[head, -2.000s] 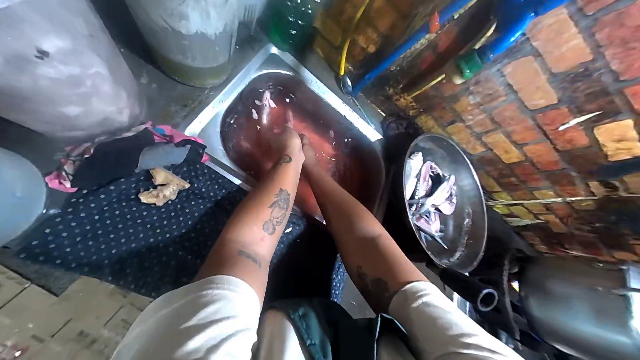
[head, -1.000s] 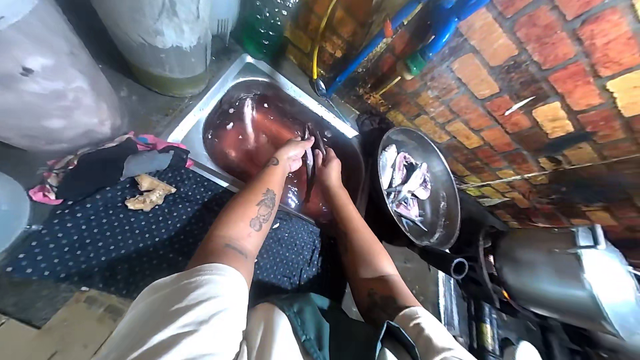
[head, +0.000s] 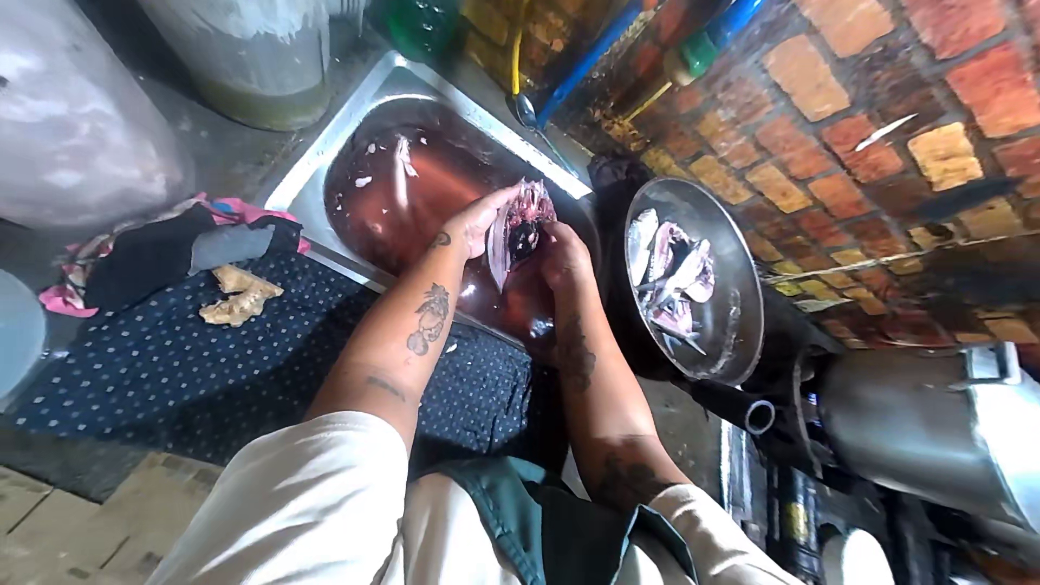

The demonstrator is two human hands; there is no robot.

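Observation:
Over the stainless steel sink (head: 305,175), full of reddish water, my left hand (head: 481,221) and my right hand (head: 566,256) hold a fish (head: 520,227) between them. The fish is split, its pink and dark inside facing up. A pale piece of fish (head: 401,175) lies in the water at the upper left, with small white bits near it. To the right of the sink, a round metal pan (head: 727,325) holds several cleaned fish (head: 670,272).
A metal pot (head: 902,422) stands at the right by the brick wall (head: 877,146). Ginger root (head: 240,296) and crumpled cloths (head: 146,260) lie on dotted dark fabric (head: 146,366) at the left. Large containers (head: 244,65) stand behind, and a green bottle (head: 414,28) is beyond the sink.
My hands were low in the water, then raised with a dark, narrow fish. Now the fish is spread with its inside showing. The view has shifted somewhat.

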